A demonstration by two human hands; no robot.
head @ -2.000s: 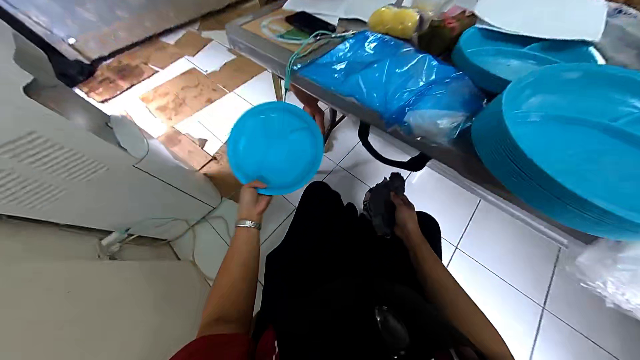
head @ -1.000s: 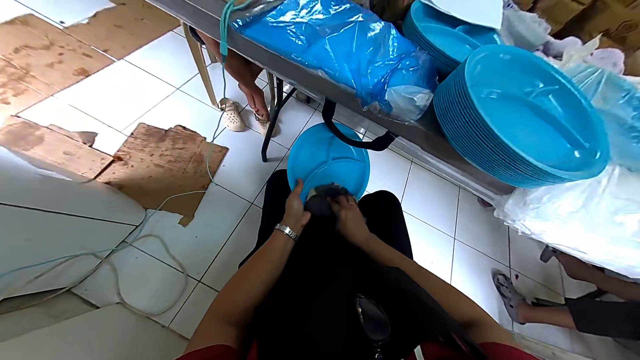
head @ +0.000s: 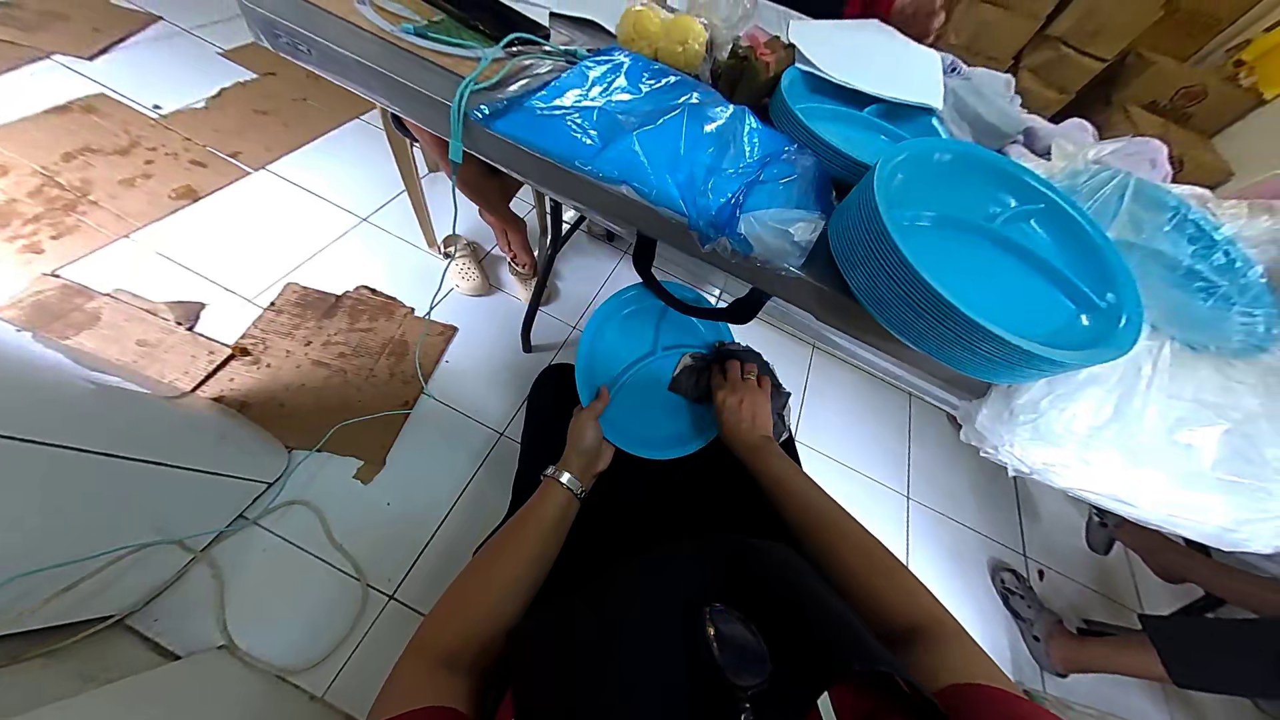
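Observation:
A blue divided plastic plate (head: 640, 400) is held above my lap, its compartment side facing up. My left hand (head: 588, 440) grips its lower left rim, thumb on top. With my right hand (head: 743, 400) I press a dark grey cloth (head: 765, 372) against the plate's right side; the cloth hides part of that rim. A tall stack of similar blue divided plates (head: 1000, 250) stands at the table's edge to the right, with a second stack (head: 850, 120) behind it and a white sheet (head: 870, 60) lying partly on that one.
On the grey table (head: 380, 110) lie a blue plastic bag (head: 660, 140), yellow items (head: 662, 38) and a teal cord. A black strap (head: 690, 300) hangs from its edge near the plate. Clear plastic bags (head: 1130, 430) bulge at right. Other people's feet, cardboard pieces (head: 320, 360) and cables are on the floor.
Two seconds ago the plate's plain underside faced me, out to the left, with the cloth apart from it. The plate is now over my lap, compartments up, and the cloth touches it.

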